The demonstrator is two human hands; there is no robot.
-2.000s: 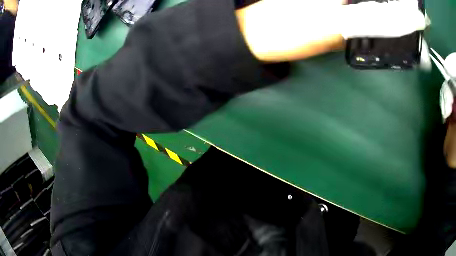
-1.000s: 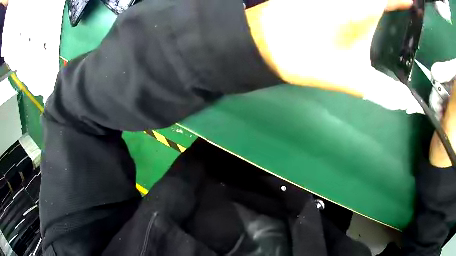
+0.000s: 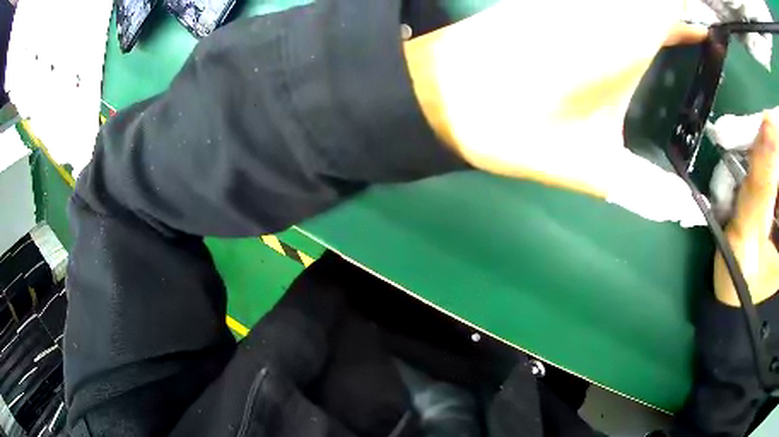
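My left hand [image 3: 547, 94] reaches in from the left at the upper right, washed out by glare, with white covering on the fingers. It holds a black housing frame [image 3: 702, 98], turned so that a solid dark end faces it and thin rails curve right and down. My right hand [image 3: 747, 183], with white-covered fingertips, is at the right edge beside the frame. It holds a thin silver tool [image 3: 726, 154], whose tip lies close to the frame's dark end; contact cannot be told.
More black frames [image 3: 201, 13] lie on the green mat [image 3: 512, 265] at the upper left. A white sheet [image 3: 60, 77] is at the left edge. Stacked black parts [image 3: 32, 324] stand at lower left. Hazard tape [image 3: 286, 249] marks the floor below the bench edge.
Since the first earlier frame, the housing frame has been turned from flat towards edge-on in my left hand. My right hand has moved left with the tool, closer to it.
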